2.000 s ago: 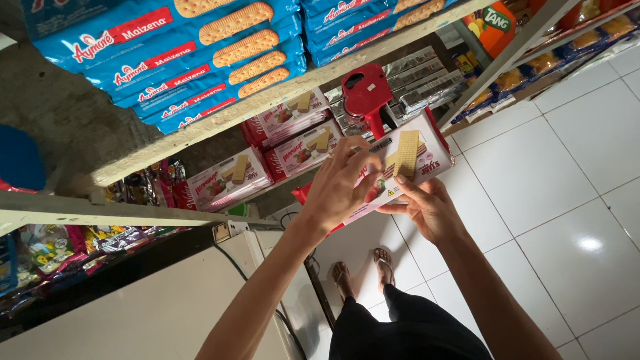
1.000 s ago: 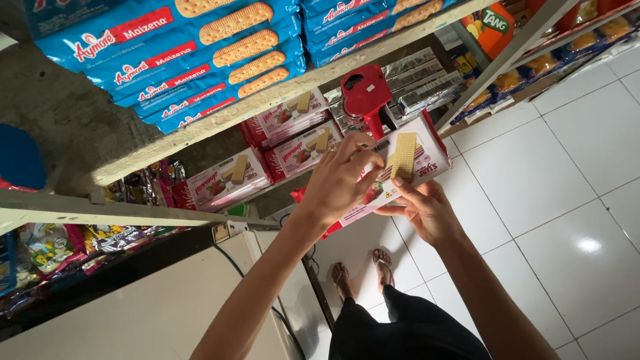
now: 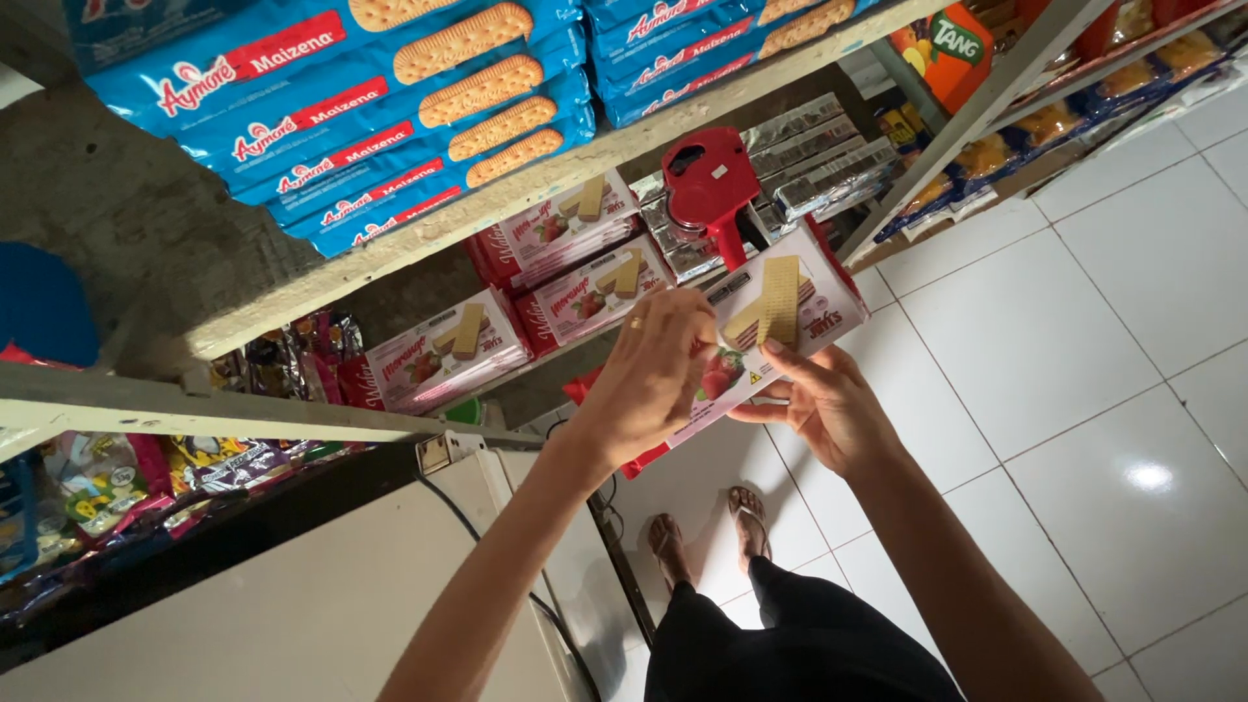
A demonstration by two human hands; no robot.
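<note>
A strawberry wafer packet (image 3: pixel 780 317) lies tilted in my right hand (image 3: pixel 829 400), the thumb on its printed front and the fingers beneath. My left hand (image 3: pixel 658 366) is bent over the packet's near half, fingers curled at its surface; whether it grips the packet is hard to tell. Just beyond the packet, a red handheld price labeler (image 3: pixel 707 180) rests at the shelf by silver-wrapped packets (image 3: pixel 834 175). More wafer packets (image 3: pixel 444 351) are stacked on the lower shelf, left of my hands.
Blue biscuit packets (image 3: pixel 390 107) fill the upper shelf, whose thick edge (image 3: pixel 409 253) runs above my hands. A metal shelf post (image 3: pixel 975 127) stands at the right. At lower left is a white appliance (image 3: pixel 322 595) with a black cable (image 3: pixel 458 517). White floor tiles (image 3: pixel 1102 370) lie below.
</note>
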